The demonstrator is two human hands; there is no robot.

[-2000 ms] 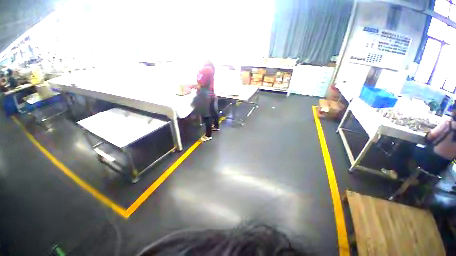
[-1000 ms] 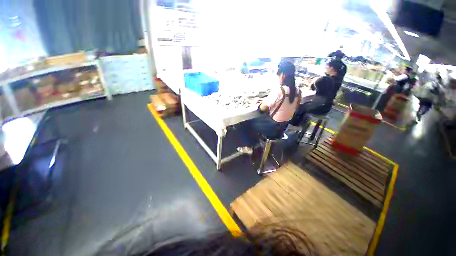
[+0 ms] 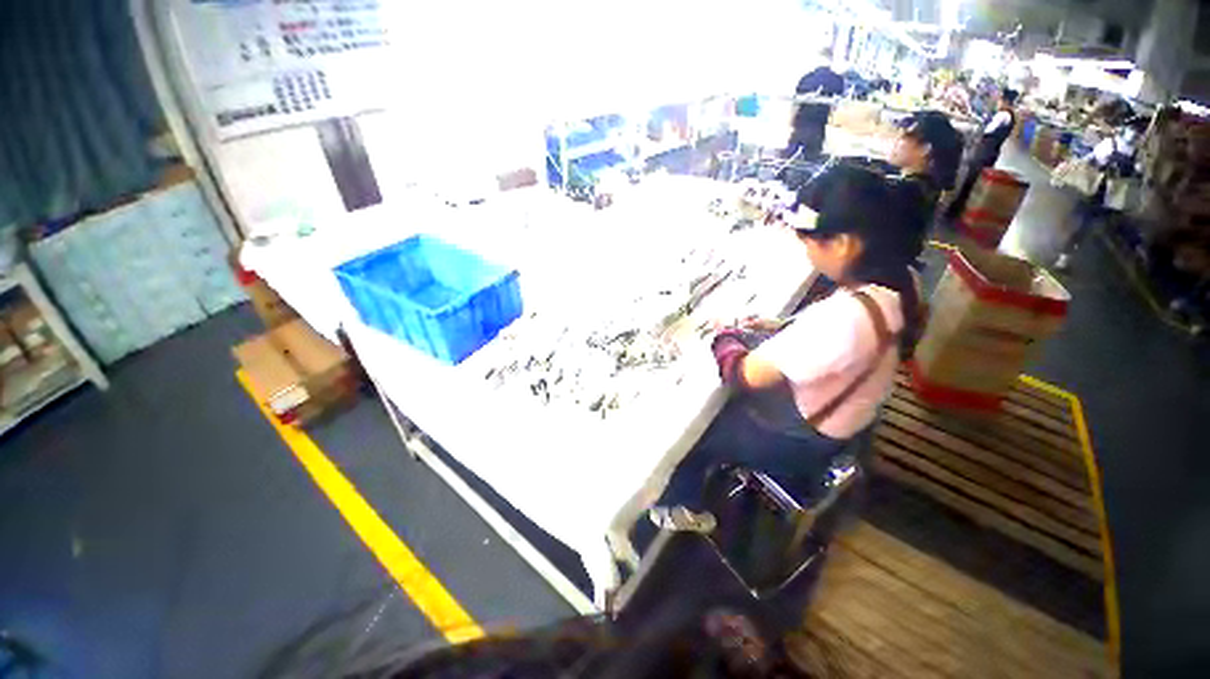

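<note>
Neither of my hands is in the picture. Nearest in front of me is a white worktable. Many small dark and greyish pieces lie scattered on it, too small to name. A blue plastic bin stands on its left part; its inside looks empty. Dark blurred hair or cloth shows along the bottom edge of the view.
A seated person in pink works at the table's right side, others beyond. A tall carton stands on a slatted wooden pallet. A flat carton lies on the floor at left, by a yellow line.
The view has swung right and come closer to the table with the blue bin, which now looks larger. The long white tables seen earliest have left the view.
</note>
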